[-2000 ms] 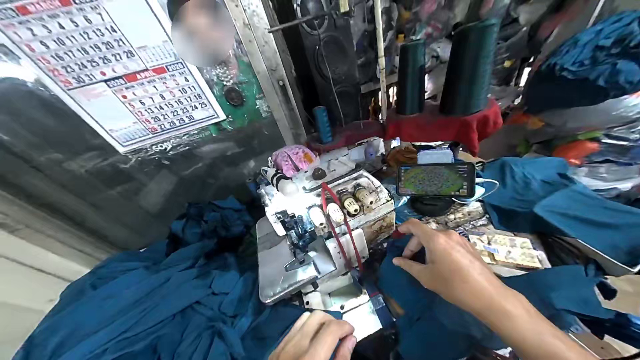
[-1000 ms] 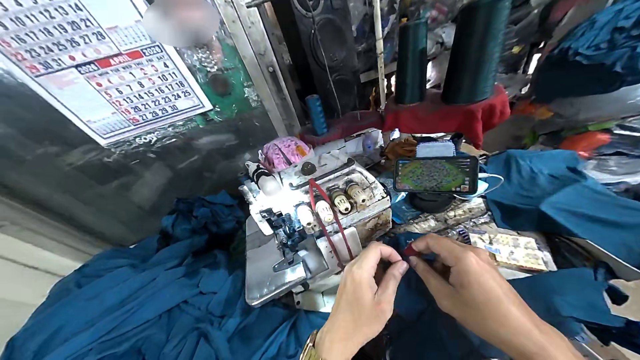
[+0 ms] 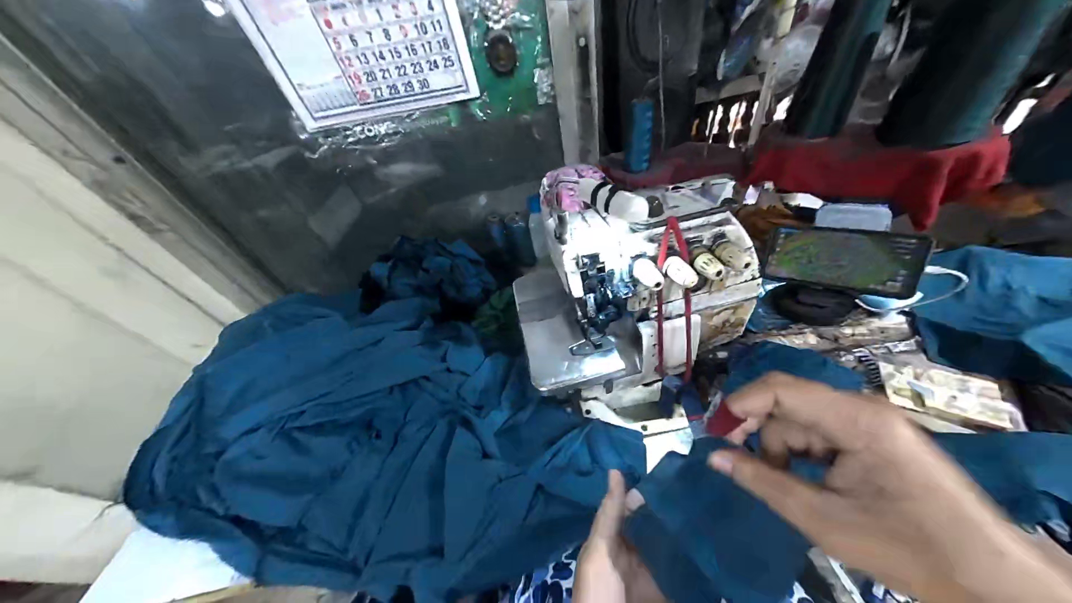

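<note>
A white overlock sewing machine (image 3: 712,289) stands in the middle, its lamp lit and a red cord looped over its tension dials. Below it, my left hand (image 3: 611,544) pinches the edge of a piece of teal fabric (image 3: 720,519). My right hand (image 3: 854,469), slightly blurred, is at the right of that piece, with a small red object (image 3: 722,419) between thumb and forefinger; its kind is unclear. Whether the right fingers also touch the fabric cannot be told. A large heap of teal cloth (image 3: 360,452) lies left of the machine.
A phone (image 3: 847,261) with a lit screen stands right of the machine, near a white cable. Large thread cones (image 3: 946,75) rest on red cloth (image 3: 879,172) behind. A small blue thread spool (image 3: 639,136) is behind the machine. A calendar (image 3: 377,50) hangs on the dark panel.
My hands, close together one second ago, are now farther apart, with a teal piece showing between them. The view has shifted toward the cloth heap on the left.
</note>
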